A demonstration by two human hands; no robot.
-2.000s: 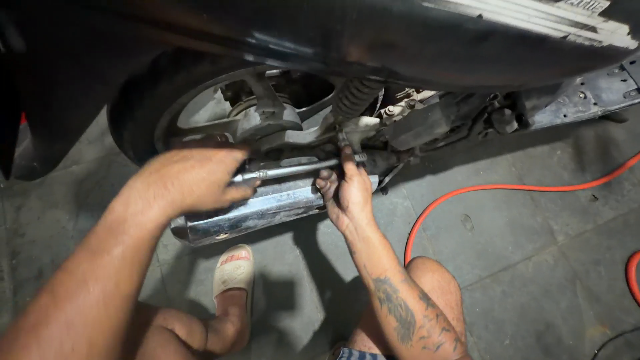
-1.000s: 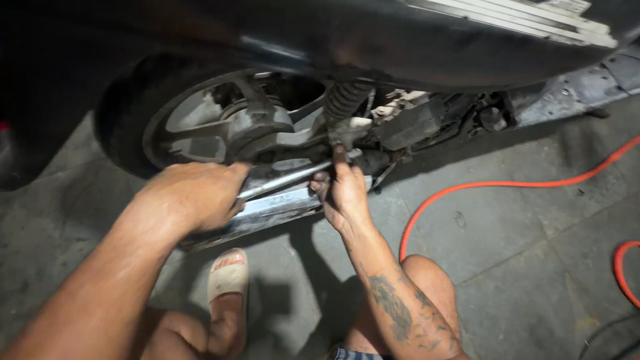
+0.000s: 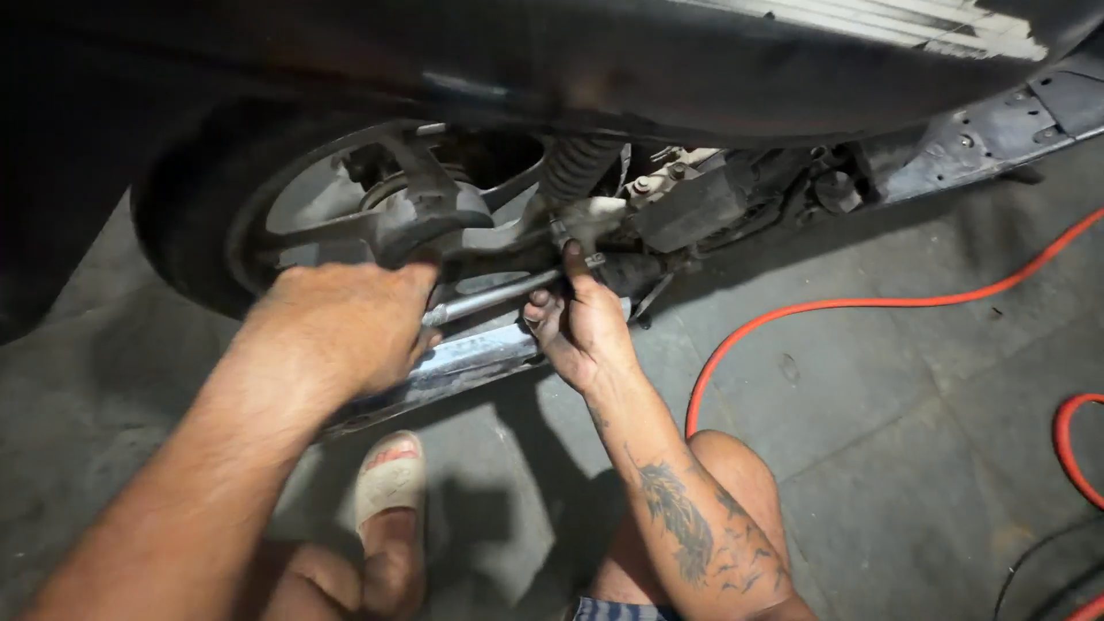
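Observation:
My left hand [image 3: 349, 323] grips the near end of a long metal wrench handle [image 3: 500, 296], probably a ratchet or breaker bar. The tool slants up to the right, where my right hand [image 3: 586, 323] holds its far end beside the scooter's lower rear shock mount. The tool's head is hidden behind my right fingers. Above the handle is the rear wheel [image 3: 414, 203] with its cast spokes, and the coil shock absorber [image 3: 580, 168] comes down just above my right hand. Below both hands lies the metal muffler [image 3: 479, 354].
A dark body panel [image 3: 552, 69] overhangs the wheel. The engine parts [image 3: 699, 203] and a metal frame rail [image 3: 975, 142] extend to the right. An orange hose [image 3: 828, 304] curves across the grey tiled floor [image 3: 871, 379]. My sandaled foot [image 3: 392, 483] is below the muffler.
Both hands stay on the tool. My left hand and its end of the handle have shifted slightly relative to the muffler since two seconds ago; my right hand stays by the shock mount.

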